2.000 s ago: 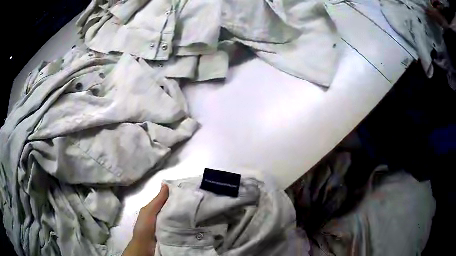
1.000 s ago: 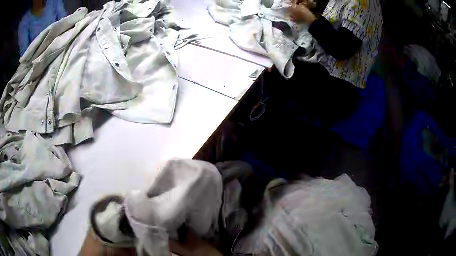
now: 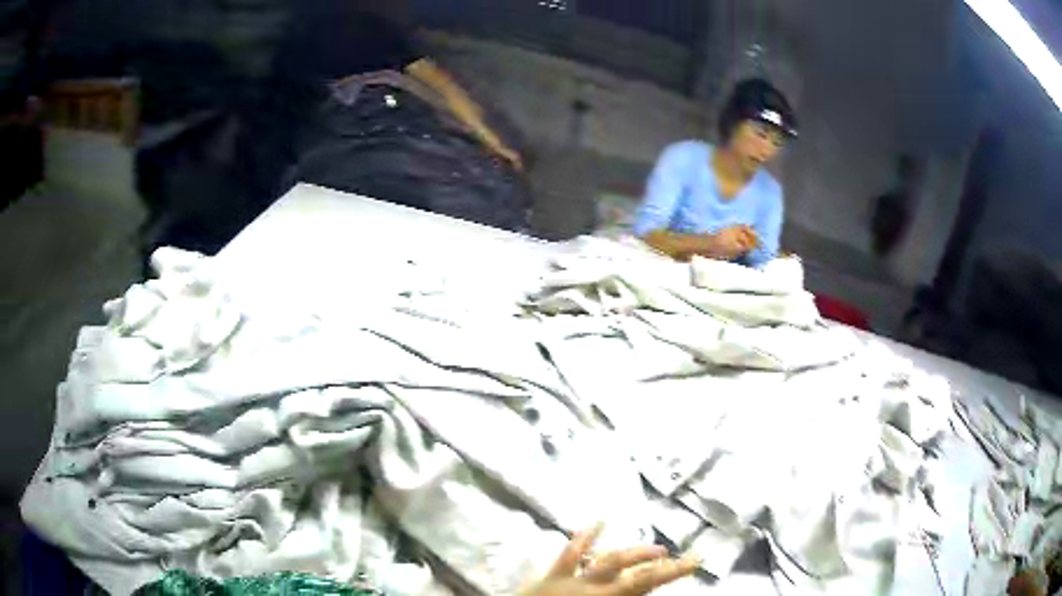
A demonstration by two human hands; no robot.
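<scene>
A large heap of pale grey-white garments (image 3: 489,408) covers most of the table, with folds, stitched edges and a few dark buttons showing. One hand, apparently my left hand (image 3: 611,570), is at the bottom edge, cut off by the frame. Its fingers are spread and point right over the heap, with nothing visible in them. My right hand is not identifiable. A small skin-toned patch is cut off at the lower right corner; whose it is cannot be told.
A person in a light blue top and dark cap (image 3: 710,198) is across the table. The white table top (image 3: 349,221) shows at the back left. Dark heaped material (image 3: 408,151) lies behind it. More pale garments (image 3: 1025,477) are at the right. Green shiny cloth (image 3: 256,584) is at the bottom edge.
The view has swung up and left to the large heap and the person across. The garment with the dark label, seen near my hands earlier, is out of view.
</scene>
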